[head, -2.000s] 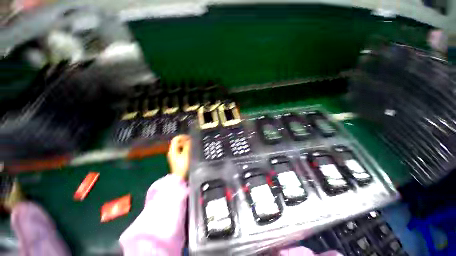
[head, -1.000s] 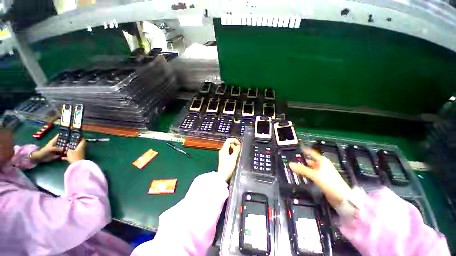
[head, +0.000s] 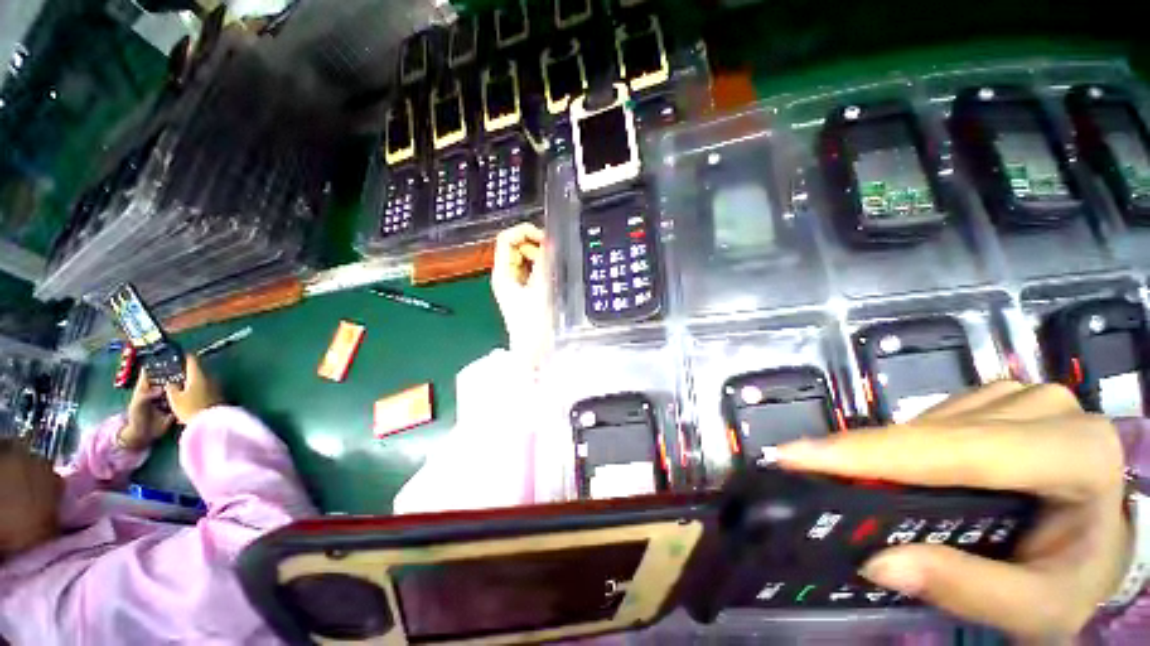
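My right hand (head: 1009,505) holds an open flip phone (head: 505,574) by its keypad half, close to the camera. The phone lies sideways, its gold-framed screen half pointing left and its screen dark. My left hand (head: 520,271) is at the left edge of the blister tray (head: 782,303), fingers curled; its grip on the edge is not clear. One open phone (head: 618,259) stands in the tray's back left pocket, and the pocket beside it is empty. Several face-down phones (head: 883,177) with open backs fill other pockets. The held phone hides part of the front row.
A second phone tray (head: 441,227) lies at the back left, beside stacked trays (head: 189,189). Two orange-red rectangles (head: 341,351) and a thin dark stick (head: 410,300) lie on the bench (head: 284,379). A neighbouring worker (head: 227,492) holds an open phone at left.
My right hand has lifted the second open phone out of its tray pocket and brought it close to the camera. The view has tilted down. My left hand remains at the tray's left edge.
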